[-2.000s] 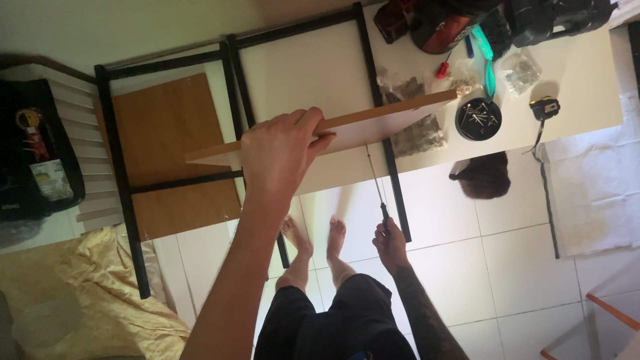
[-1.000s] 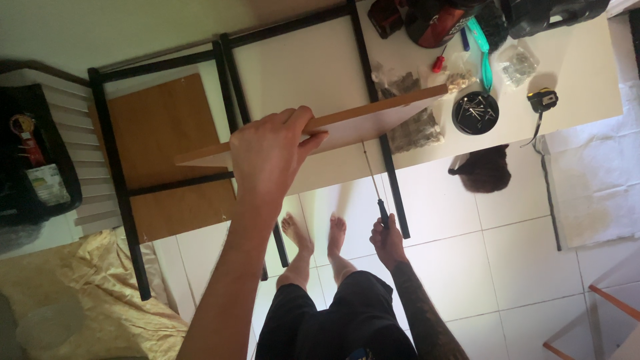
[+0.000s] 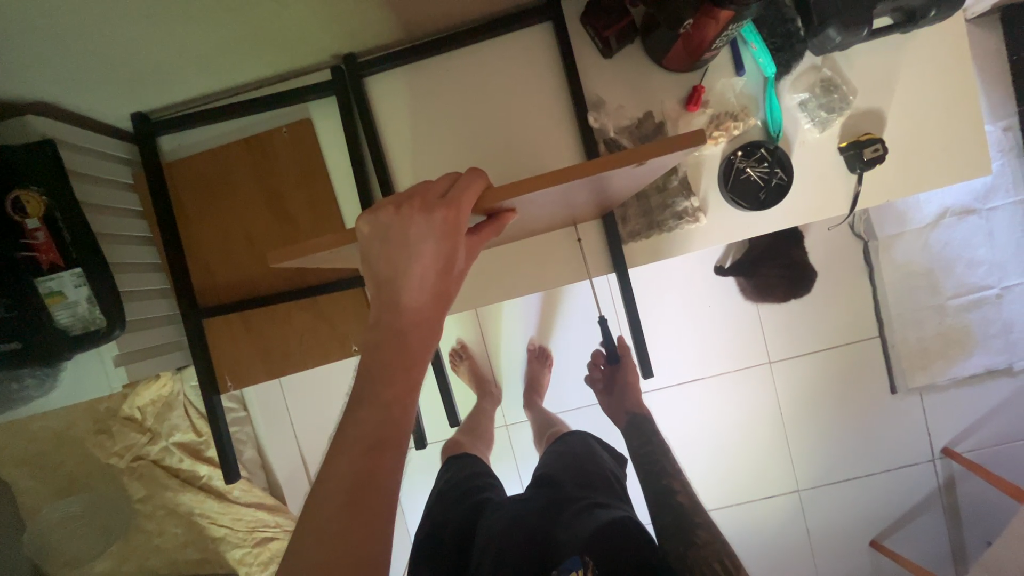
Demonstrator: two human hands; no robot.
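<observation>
My left hand grips the upper edge of a board with a wood-coloured edge and a pale face, held on its side over the white table. In my right hand, lower and to the right, is the dark handle of a long-shafted screwdriver. Its tip meets the lower part of the board's pale face; the contact with any screw is too small to tell. Black frames lie around and behind the board. A brown panel rests at the left by another black frame part.
On the white table are a black bowl of screws, a tape measure, a small red screwdriver, a teal-handled tool and plastic bags of small parts. A dark furry animal is on the tiled floor beyond the edge.
</observation>
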